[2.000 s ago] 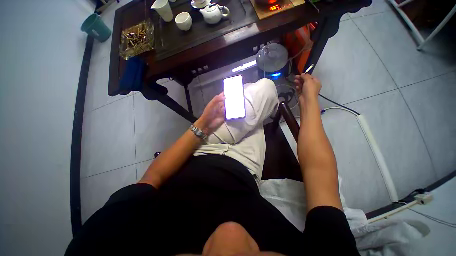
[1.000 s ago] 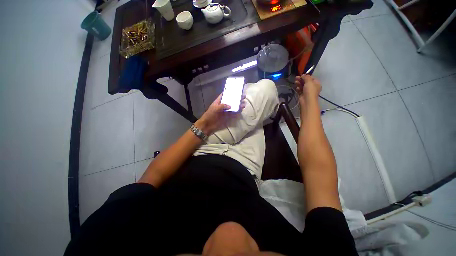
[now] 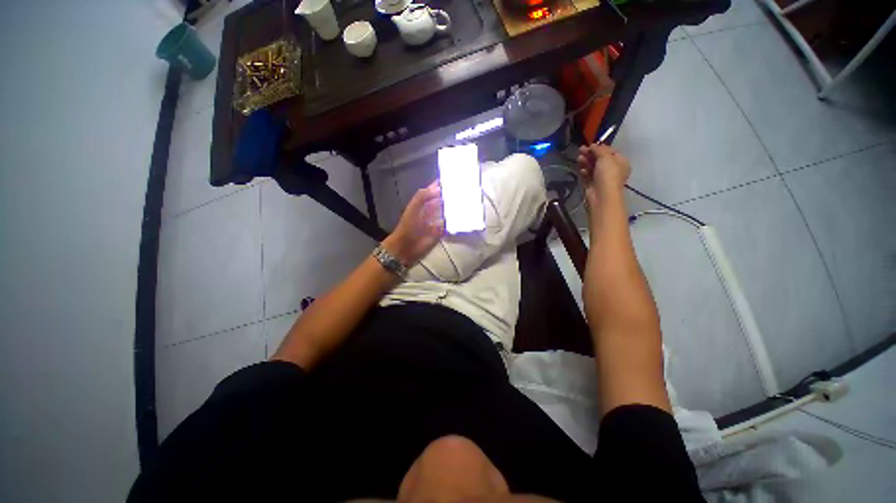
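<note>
A smartphone [image 3: 461, 189] with a glaring white screen stands nearly upright above my light trousers. My left hand [image 3: 422, 222] holds it at its left edge, with a silver wristwatch [image 3: 389, 260] on the wrist. What the screen shows cannot be read. My right hand [image 3: 604, 167] is to the right, past the chair arm, with its fingers curled around a thin white cigarette [image 3: 607, 134] that points up and right.
A dark wooden tea table [image 3: 393, 106] stands ahead. It bears an ashtray [image 3: 268, 77] full of butts, a white cup [image 3: 360, 39], a white pitcher [image 3: 318, 18] and a teapot [image 3: 420, 25]. A wooden chair arm [image 3: 569, 236] is beside my right forearm. A green bin [image 3: 187, 52] stands left.
Since one second ago the phone has turned more upright, and my left thumb has moved off its screen to the edge. My right hand has stayed almost still with the cigarette.
</note>
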